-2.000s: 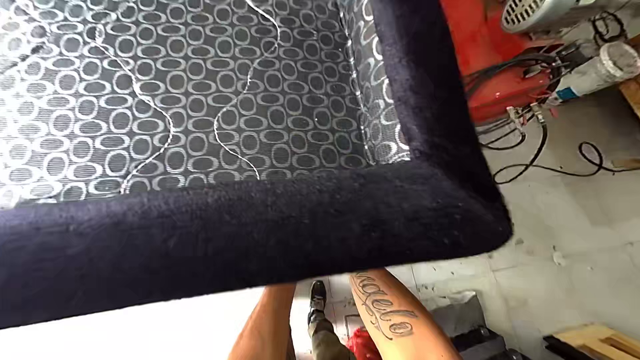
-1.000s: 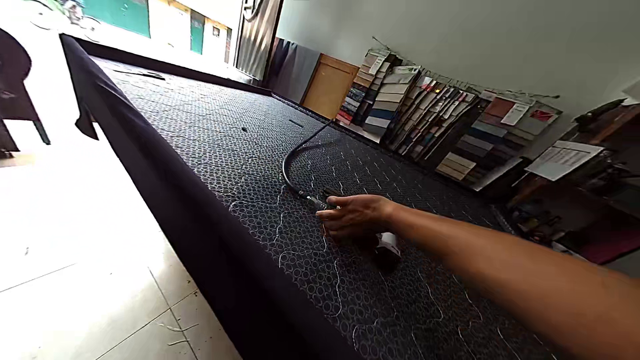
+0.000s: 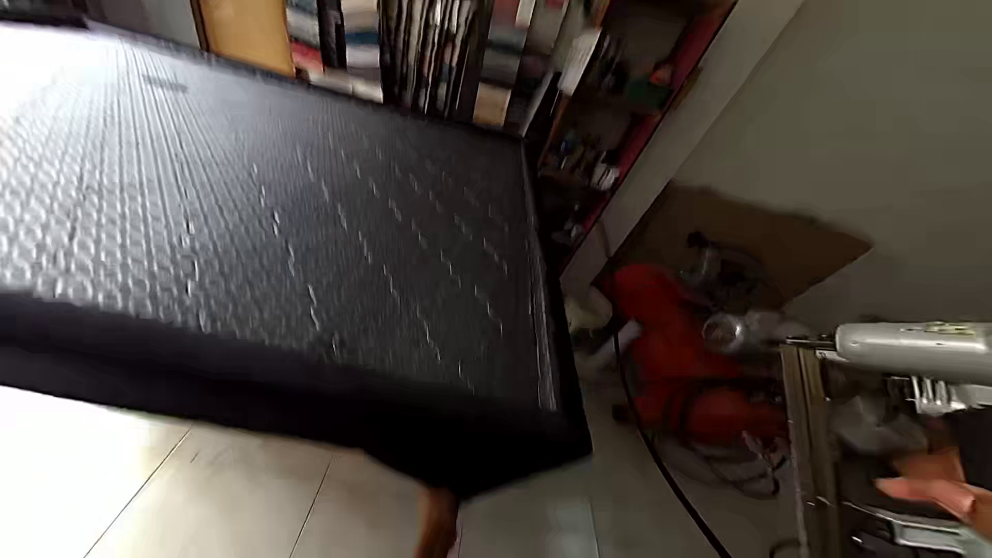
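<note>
A large upholstered panel point(image 3: 333, 256) in dark patterned fabric with pale loose threads fills the left and middle, its edge wrapped in dark plush cloth. At the lower right edge my right hand point(image 3: 934, 492) is blurred and partly cut off, with fingers over tools in an open box or shelf. Whether it holds anything cannot be told. Above it lies a pale grey cylinder point(image 3: 914, 349). My left hand is not clearly visible; a brown shape point(image 3: 438, 523) sticks out under the panel's corner, either a forearm or a wooden leg.
Fabric sample books point(image 3: 434, 54) stand behind the panel. Beside them is a cluttered shelf with a red edge point(image 3: 635, 163). A red machine point(image 3: 666, 341), probably a compressor, sits on the floor near the wall, with a dark hose point(image 3: 659, 457) running past it.
The view has swung far to the right. One second ago a hand held a tool with a black hose on the panel; now that hold is not seen, and a hand is at the tools on the right.
</note>
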